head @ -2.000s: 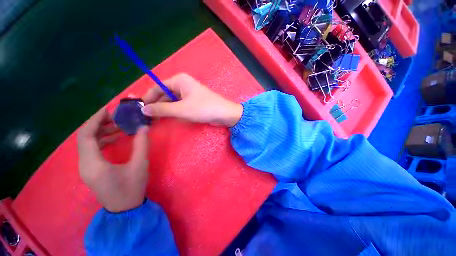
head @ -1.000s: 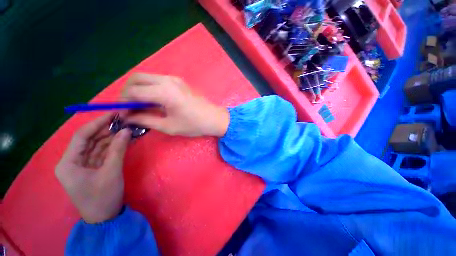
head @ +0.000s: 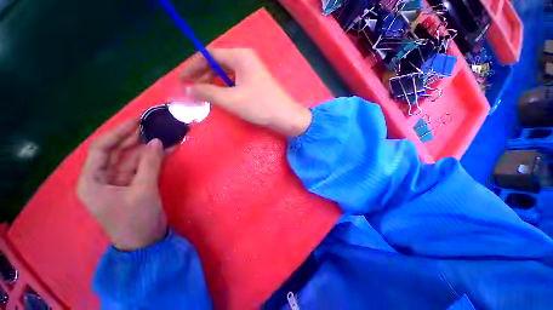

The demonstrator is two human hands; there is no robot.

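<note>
My left hand (head: 124, 184) holds a round dark watch case (head: 162, 127) with a shiny rim between thumb and fingers, above the red mat (head: 236, 200). My right hand (head: 242, 88) holds a bright white round piece (head: 190, 111) by its fingertips at the case's upper right edge; whether the two touch I cannot tell. The blue pry stick (head: 189, 33) also rests in my right hand and points up and left. The right fingertips are blurred.
The red clip tray (head: 467, 115) at upper right holds heaped binder clips (head: 412, 48). A compartment tray (head: 21, 283) with dark round units is at lower left. A dark green surface (head: 73, 54) lies beyond the mat. Boxes and blue stools are at far right.
The white round piece now shows beside the case, where the hands hid most of it before. My right hand has moved up and right, and the blue stick has swung from level to steeply tilted.
</note>
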